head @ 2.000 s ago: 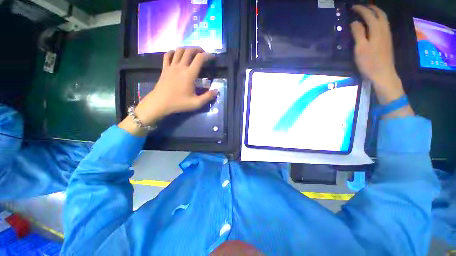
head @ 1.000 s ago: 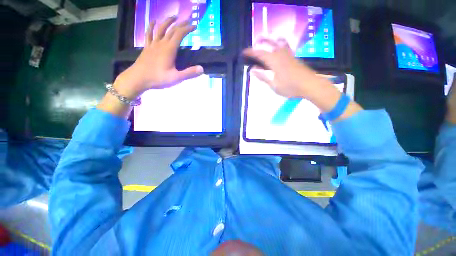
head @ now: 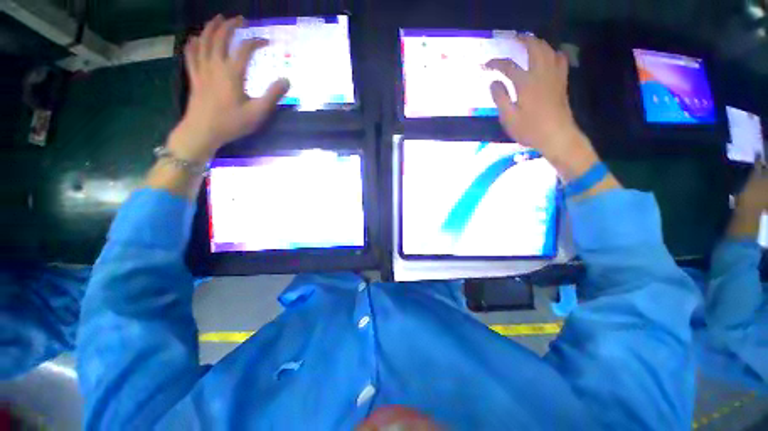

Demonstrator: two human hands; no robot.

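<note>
A black four-pocket tray [head: 381,181] holds lit tablets. The upper left tablet [head: 324,71] and upper right tablet [head: 429,80] show mostly white screens with a purple strip on top. My left hand [head: 223,88] is spread over the left part of the upper left tablet. My right hand [head: 539,97] is over the right part of the upper right one, fingers curved. Whether the fingertips touch the glass cannot be told. The lower left tablet [head: 286,202] is white. The white-edged tablet [head: 472,202] at lower right shows a blue curve.
Another tablet [head: 678,88] with a purple and orange screen lies on the green bench [head: 105,181] at right. Another person's hand [head: 751,198] is beside a small lit screen [head: 744,135] at far right. A small black device [head: 500,295] sits near my waist.
My left hand has moved left and my right hand right, off the white-edged tablet onto the upper right one. The upper screens changed from purple home screens to mostly white.
</note>
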